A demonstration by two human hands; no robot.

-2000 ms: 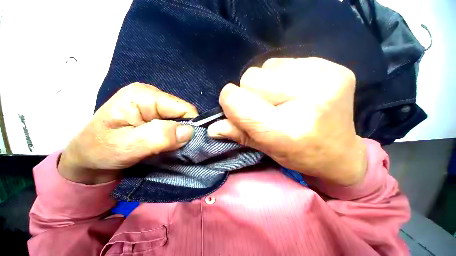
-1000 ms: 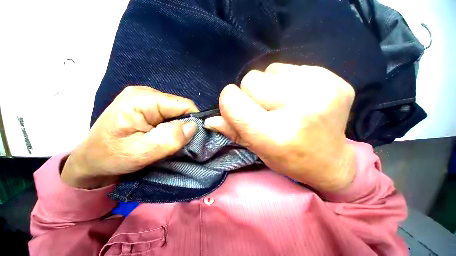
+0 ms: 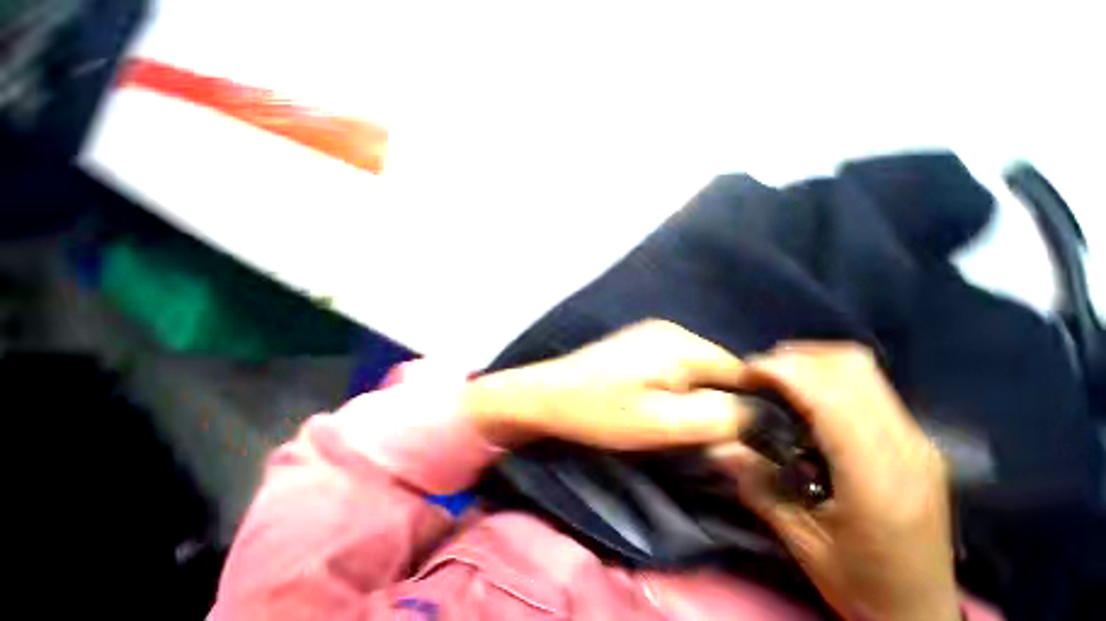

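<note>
The dark denim garment (image 3: 728, 261) lies on the table and over the wearer's lap, blurred, with a greyish underside showing below the hands. My left hand (image 3: 619, 388) has its thumb and fingers pinched at the garment's edge. My right hand (image 3: 849, 473) is curled around a small black tool, probably the thread snips (image 3: 801, 467), with a shiny round spot at its lower end. The tool's blades cannot be made out. The fingertips of both hands are close together, and blur hides exactly what lies between them.
The white table (image 3: 485, 121) has red-orange tape (image 3: 261, 112) at the far left. A black strap-like piece (image 3: 1061, 243) lies at the right. A green crate-like shape (image 3: 182, 297) is below the table's left edge. Dark items fill the upper left corner.
The view has swung left, so the tape and green shape now show. The hands appear lower and further right. The right hand has turned, showing the black tool in its palm.
</note>
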